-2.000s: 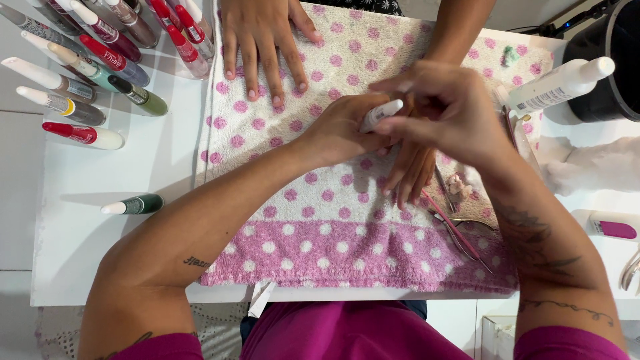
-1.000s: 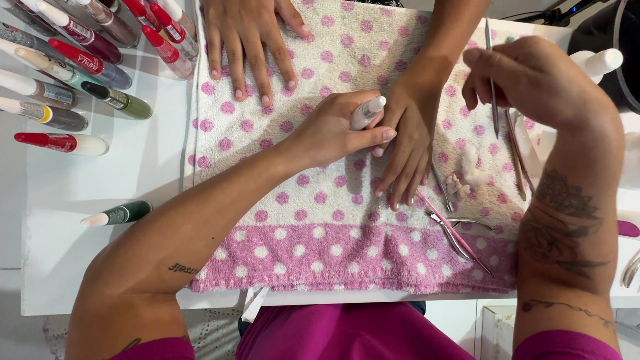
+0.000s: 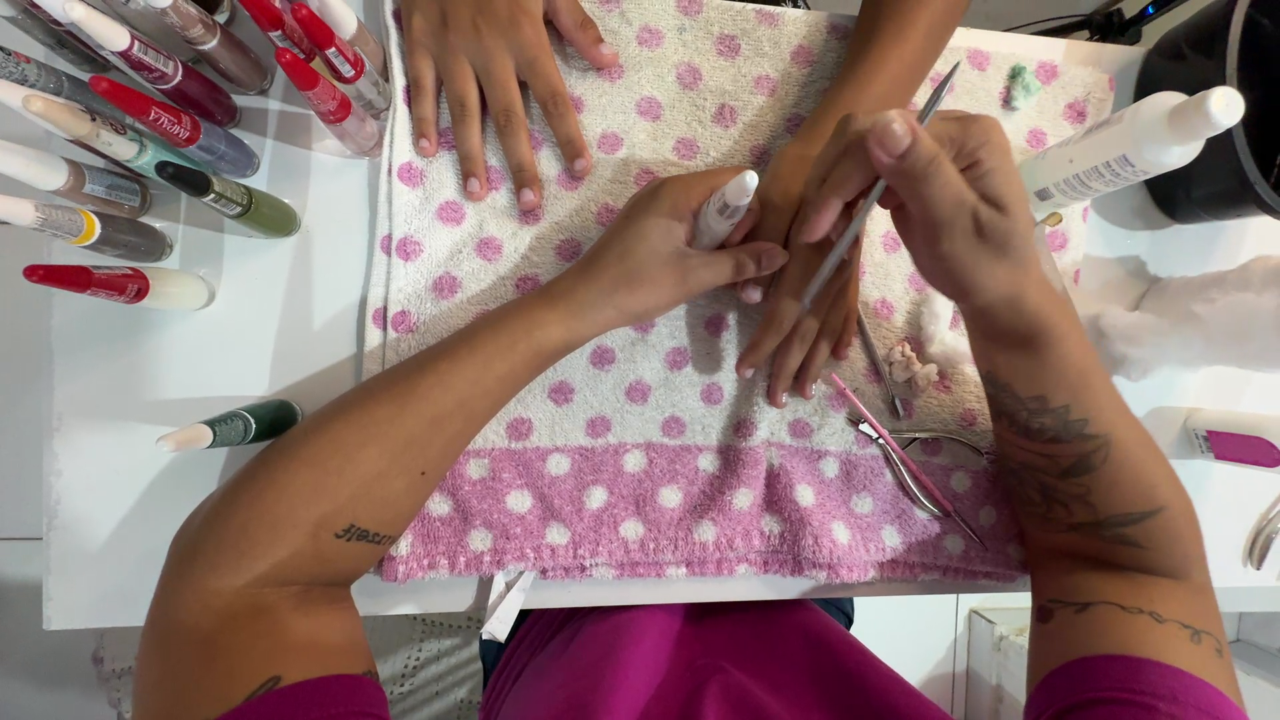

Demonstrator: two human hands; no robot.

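Note:
My left hand (image 3: pixel 690 240) holds a small white-capped bottle (image 3: pixel 725 208) upright, its fingertips beside the other person's hand (image 3: pixel 810 310), which lies palm down on the polka-dot towel (image 3: pixel 620 410). A thin metal manicure tool (image 3: pixel 850 240) is gripped in my right hand (image 3: pixel 920 190), slanting down over the back of that hand. The person's other hand (image 3: pixel 500 100) rests spread on the towel at the upper left. Cuticle nippers (image 3: pixel 905 470), a pink stick (image 3: pixel 900 450) and another metal tool (image 3: pixel 880 362) lie on the towel below my right hand.
Several nail polish bottles (image 3: pixel 180 130) stand at the left, with a dark green one (image 3: pixel 240 424) apart from them. On the right are a white plastic bottle (image 3: pixel 1120 150), a black container (image 3: pixel 1215 130), cotton (image 3: pixel 1190 310) and a purple-and-white item (image 3: pixel 1235 440). Used cotton (image 3: pixel 912 366) lies near the nippers.
Two seconds ago my right hand was close to the bottle; one second ago it was farther right with the metal tool. It has since come left, over the person's hand. My left hand keeps the bottle.

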